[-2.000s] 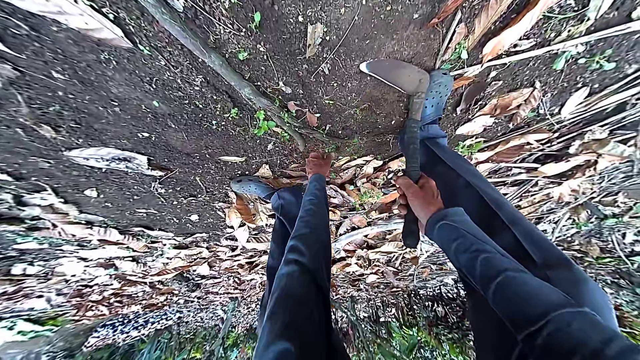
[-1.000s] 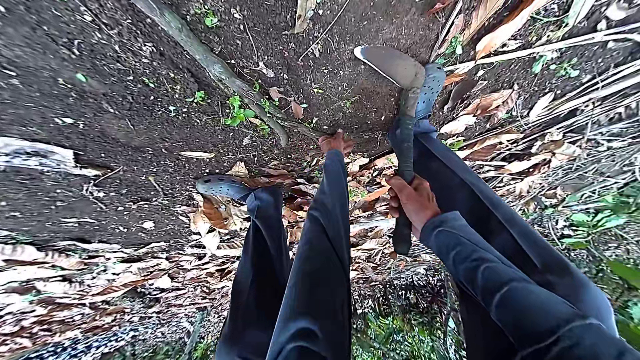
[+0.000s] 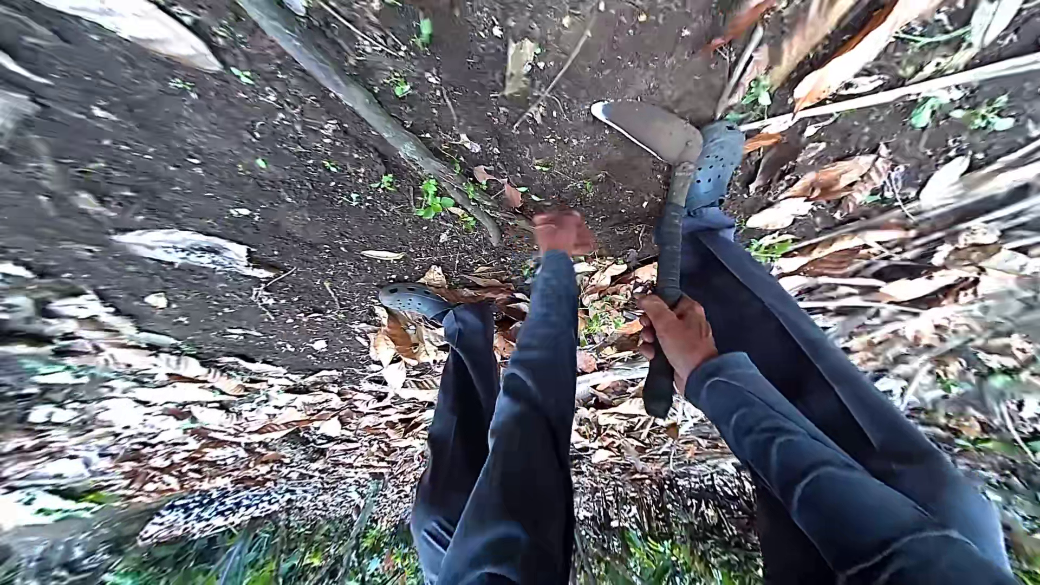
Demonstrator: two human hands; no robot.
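Note:
My right hand point(image 3: 678, 333) grips the dark wrapped handle of a curved-blade knife point(image 3: 650, 130), a billhook-like tool. Its blade points up and to the left, beside my right perforated clog point(image 3: 717, 162). My left hand point(image 3: 563, 233) is blurred and hovers over or near the soil between my feet, left of the blade and handle; whether it holds anything cannot be made out. Green seedlings point(image 3: 433, 201) and the lower end of a thin trunk or root point(image 3: 390, 130) lie to its left.
Dark soil point(image 3: 244, 162) slopes ahead of me. Dry leaves point(image 3: 284, 414) cover the ground around my left clog point(image 3: 413, 299) and behind it. Long dry stalks point(image 3: 902, 93) and large brown leaves point(image 3: 841, 179) lie on the right. Grass point(image 3: 650, 561) grows at the bottom edge.
My left hand has moved a little away from the lower end of the trunk or root, to the right. My right hand keeps its grip on the knife.

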